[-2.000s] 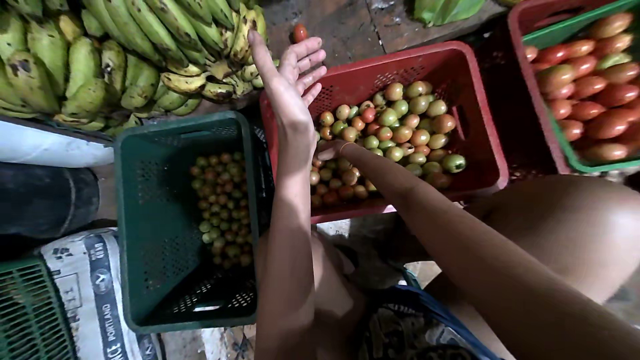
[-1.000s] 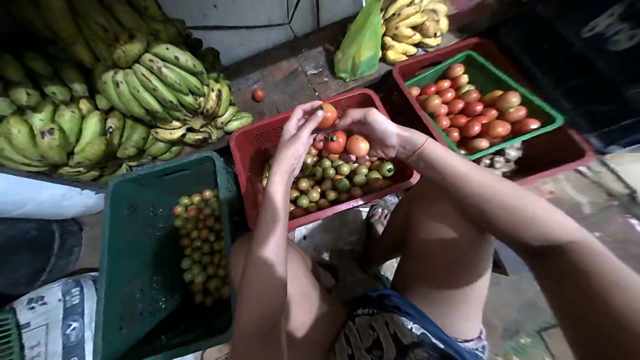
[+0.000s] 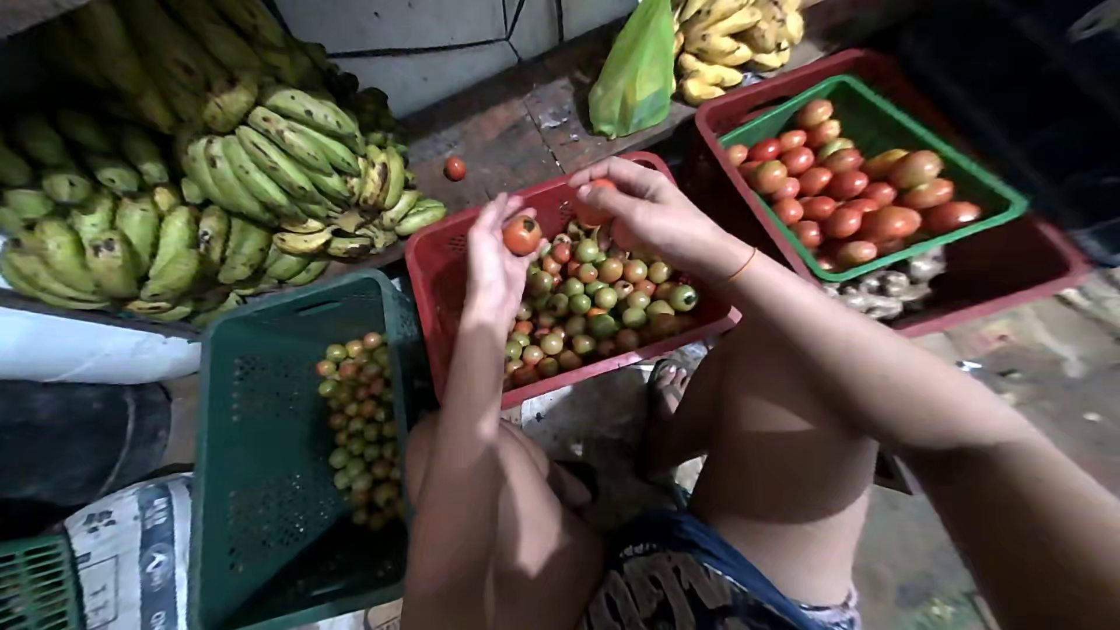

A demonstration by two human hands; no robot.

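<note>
Over the red plastic crate, my left hand holds a red tomato against its fingers. To its right, my right hand has its fingers around another red tomato; part of a further reddish tomato shows below its palm. Beneath both hands, many green and orange tomatoes lie in the crate. The dark green plastic crate at the left holds more small green and orange tomatoes along its right side.
Bunches of green bananas fill the upper left. A single red tomato lies on the ledge near a green plastic bag and yellow bananas. At right, a green basket of red tomatoes rests in another red crate.
My hands, close together around tomatoes one second ago, have moved apart, each with a tomato. Two seconds ago my left hand was open and raised. The view shifted to the right early on.
</note>
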